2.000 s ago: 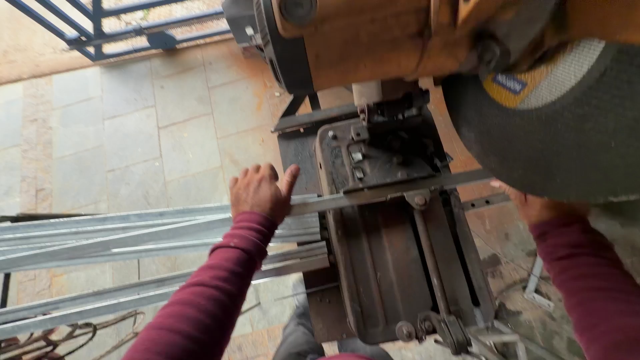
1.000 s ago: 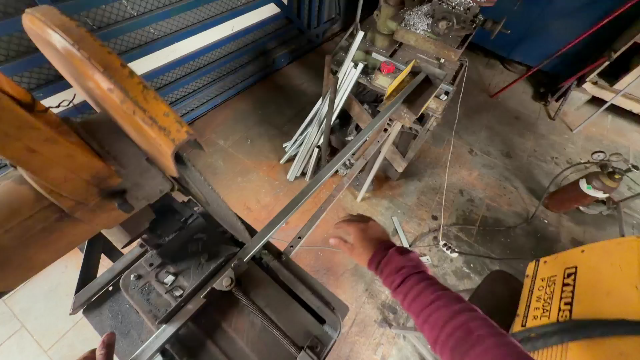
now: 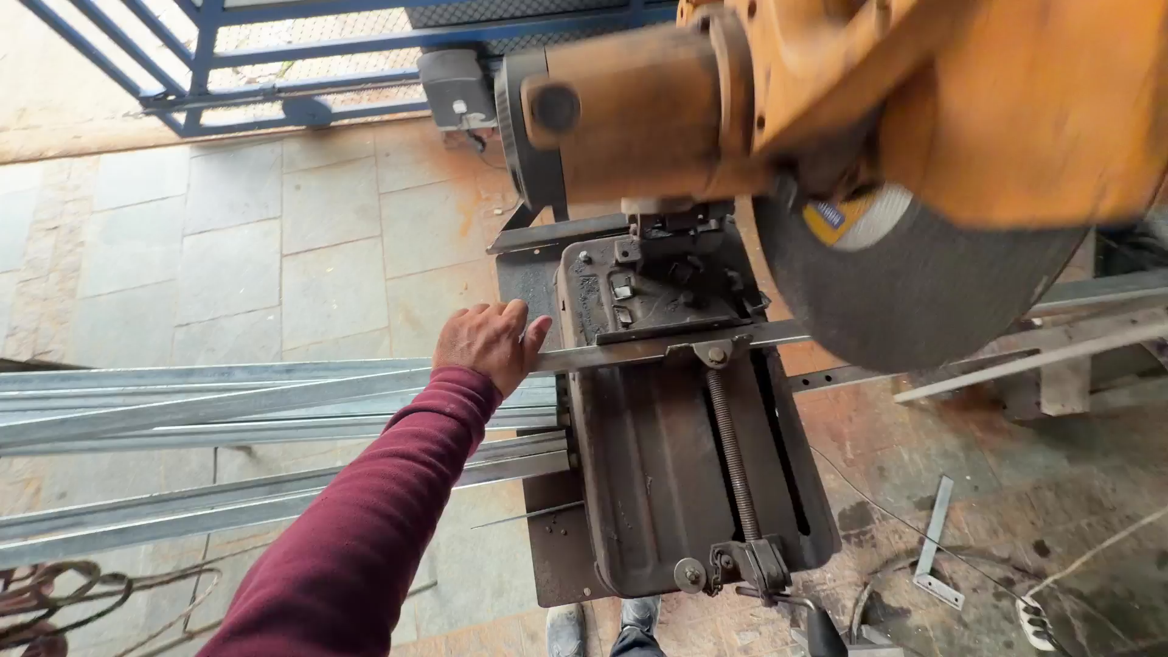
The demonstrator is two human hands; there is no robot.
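My left hand (image 3: 488, 342) is closed around a long galvanized steel bar (image 3: 630, 351), left of the cut-off saw's base (image 3: 639, 456). The bar crosses the base and passes through the vise jaw (image 3: 716, 354), whose threaded screw (image 3: 732, 447) runs toward the crank handle (image 3: 821, 630). Over the bar's right part stands the abrasive disc (image 3: 912, 283), raised under its orange guard (image 3: 1049, 109); whether it spins I cannot tell. The saw's motor (image 3: 639, 114) is above the base. My right hand is out of view.
More galvanized bars (image 3: 274, 397) lie at the left. Coiled rope (image 3: 73, 593) is at the lower left. A metal square (image 3: 935, 538) and a power strip (image 3: 1036, 625) lie on the floor at the right. A blue metal gate (image 3: 319, 55) stands behind; my shoes (image 3: 566, 630) are below the base.
The view has swung right and back left. My right hand, seen in both earlier frames, has left the view. My left hand is again on the bar left of the base.
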